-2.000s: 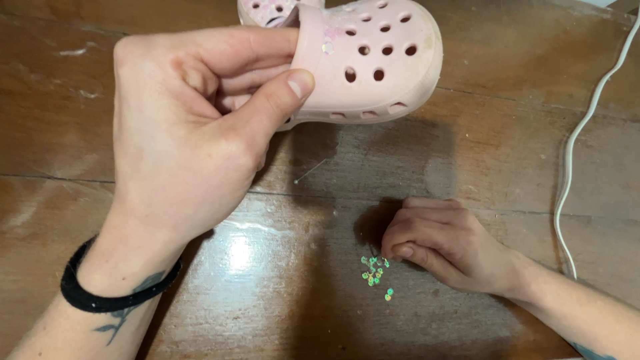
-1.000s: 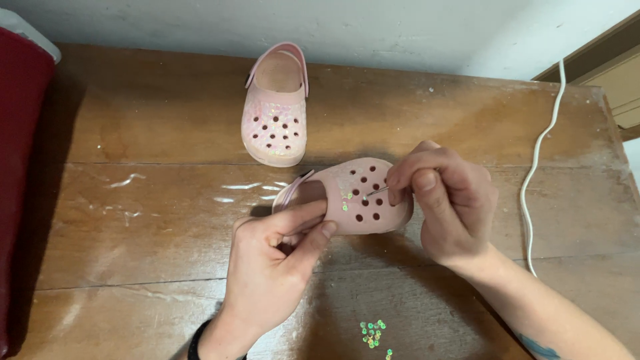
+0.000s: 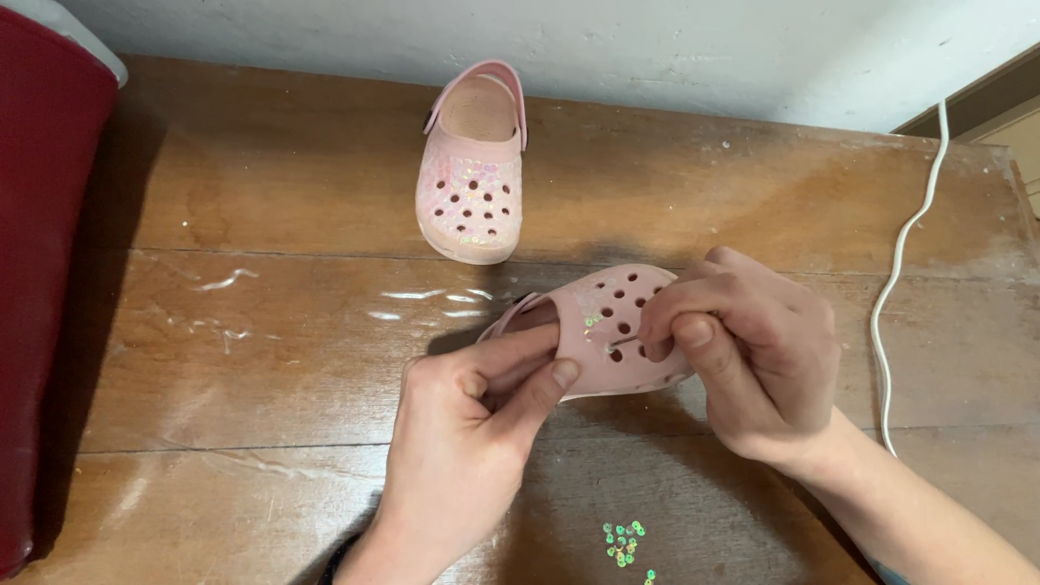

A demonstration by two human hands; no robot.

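Note:
My left hand (image 3: 479, 431) grips a pink foam clog (image 3: 589, 345) at its opening, with fingers inside and the thumb on the outer upper. In my right hand (image 3: 751, 349) a thin metal needle-like tool (image 3: 626, 341) is pinched; its tip touches the clog's upper beside a vent hole. A few shiny sequins (image 3: 591, 322) lie on the upper near the opening. A second pink clog (image 3: 471, 187), its upper covered in iridescent sequins, stands behind with its toe toward me. Loose green sequins (image 3: 622, 544) lie in a small group on the wooden table near the front.
A dark red object with a pale rim (image 3: 49, 244) stands at the left edge. A white cable (image 3: 886, 325) runs down the right side of the wooden table (image 3: 268, 341). A pale wall (image 3: 569, 49) rises behind the table.
My right hand has gone from the loose sequins to the held clog, with the thin tool at its upper. The view has swung and now takes in the whole second clog.

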